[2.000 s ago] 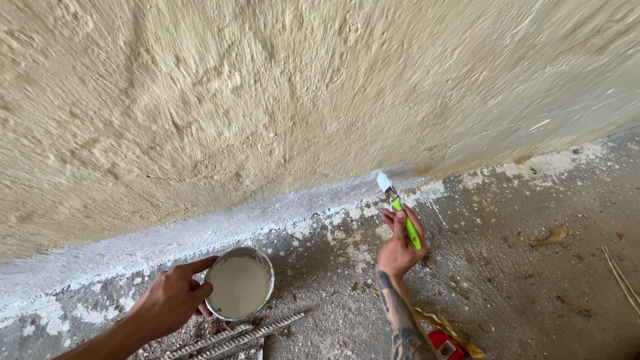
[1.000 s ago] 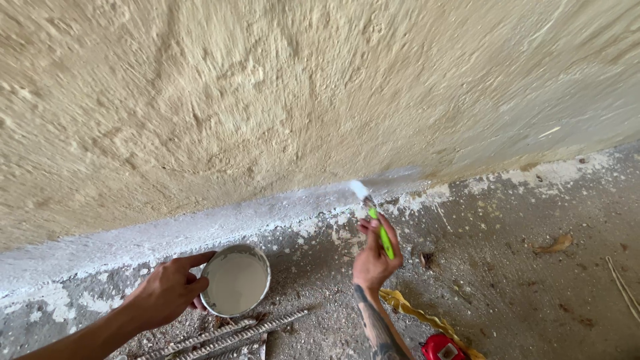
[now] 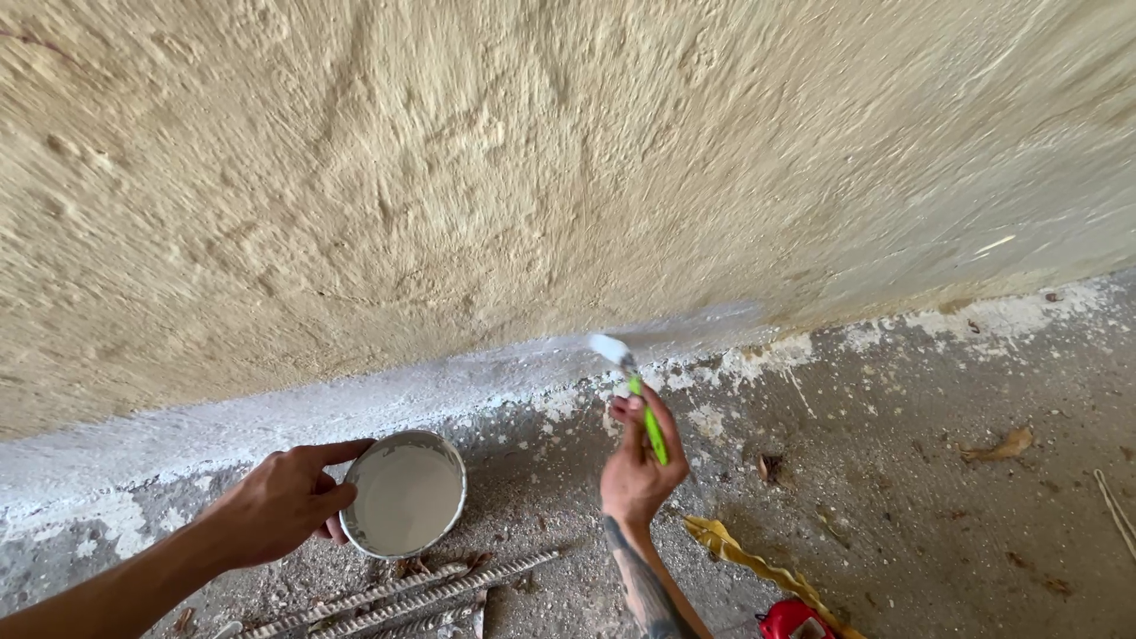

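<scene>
My left hand grips the rim of a round container of pale paint, thumb and fingers at its left side. My right hand is closed around the green handle of a paintbrush. The brush's white-coated bristles point up and left, at the foot of a rough beige plaster wall. Along the wall's base runs a band of white paint, from the left edge to a little right of the brush.
Ribbed steel bars lie on the concrete floor below the container. Near my right forearm are a yellow dried leaf or strip and a red object. A brown leaf and a thin pale cord lie farther right.
The right hand and brush have moved left along the wall's base since the earliest frame. My left hand still holds the container in about the same place.
</scene>
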